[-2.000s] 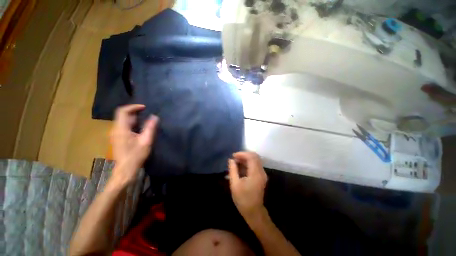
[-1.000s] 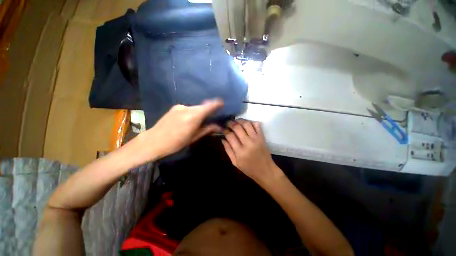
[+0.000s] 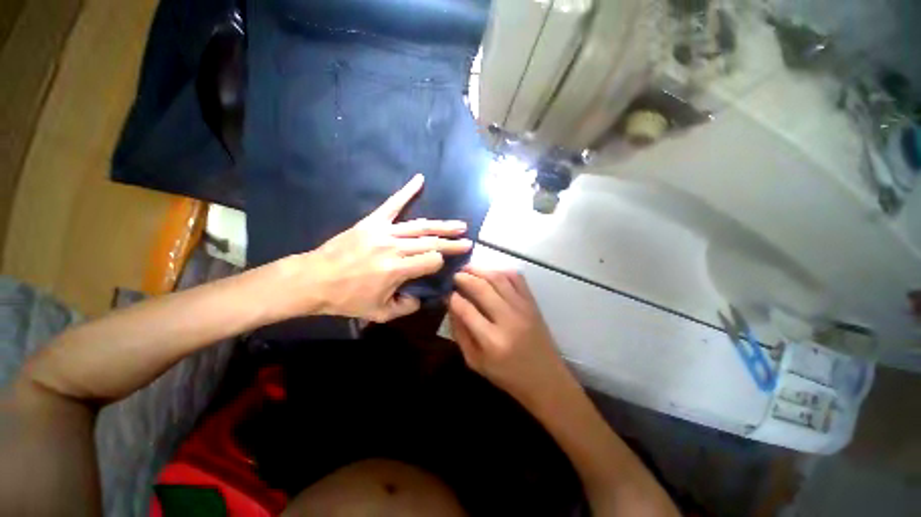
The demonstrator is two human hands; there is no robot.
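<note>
A dark navy leatherette panel (image 3: 343, 151) lies fabric side up, left of the needle, with thin stitch lines near its upper part. My left hand (image 3: 379, 257) lies on its lower part, fingers spread towards the right edge, thumb at the panel's lower corner. My right hand (image 3: 500, 318) pinches that corner edge with its fingertips, close to my left fingers. The corner is bunched or folded there. The presser foot (image 3: 550, 182) is right of the panel's edge; lamp glare (image 3: 508, 182) hides the detail around the needle.
The cream sewing machine head (image 3: 727, 131) is at upper right. Blue-handled snips (image 3: 750, 353) lie beside the white control panel (image 3: 805, 399). Another dark piece (image 3: 172, 121) lies on cardboard (image 3: 76, 162) at left. A red stool (image 3: 227, 459) and quilted covering (image 3: 151, 424) are below.
My left hand has flattened onto the panel, and my right hand stays at its lower corner. Both hands were apart two seconds ago. The view has shifted and tilted.
</note>
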